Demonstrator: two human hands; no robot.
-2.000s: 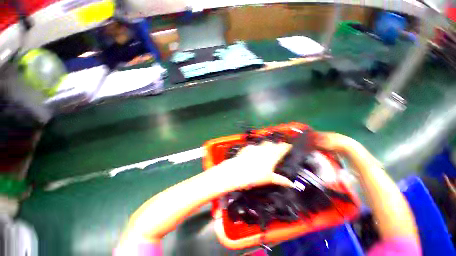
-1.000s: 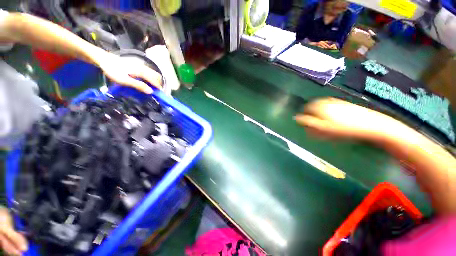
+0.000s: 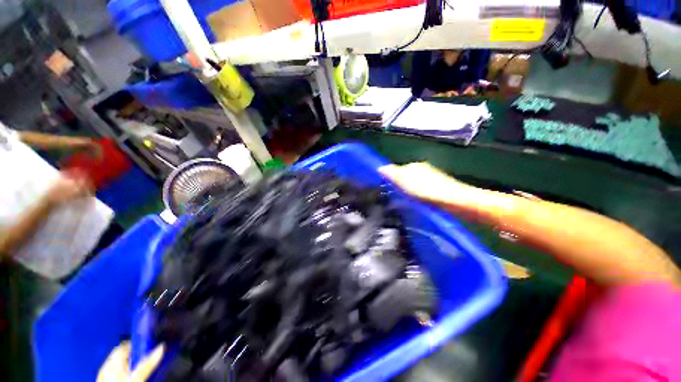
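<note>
A deep blue bin [image 3: 467, 257], heaped with black corded units [image 3: 276, 261], fills the middle and lower part of the view, tilted and blurred. My right hand [image 3: 420, 183] reaches in from the right and holds the bin's far right rim. My left hand [image 3: 131, 363] is at the bottom left, partly cut off by the picture's edge, with its fingers over the bin's near left rim. A red basket [image 3: 552, 328] shows partly at the lower right, behind my pink sleeve.
Another blue bin [image 3: 86, 313] is at the left. A person [image 3: 45, 201] in a light top stands at far left by a red object. A round fan [image 3: 201, 186], paper stacks [image 3: 440, 119], a lime fan [image 3: 351, 77] and teal parts [image 3: 597, 138] lie beyond; cords hang overhead.
The blue bin now sits centrally in front of me. My right hand has come onto its rim and my left hand now shows. The other person's arm has left the bin.
</note>
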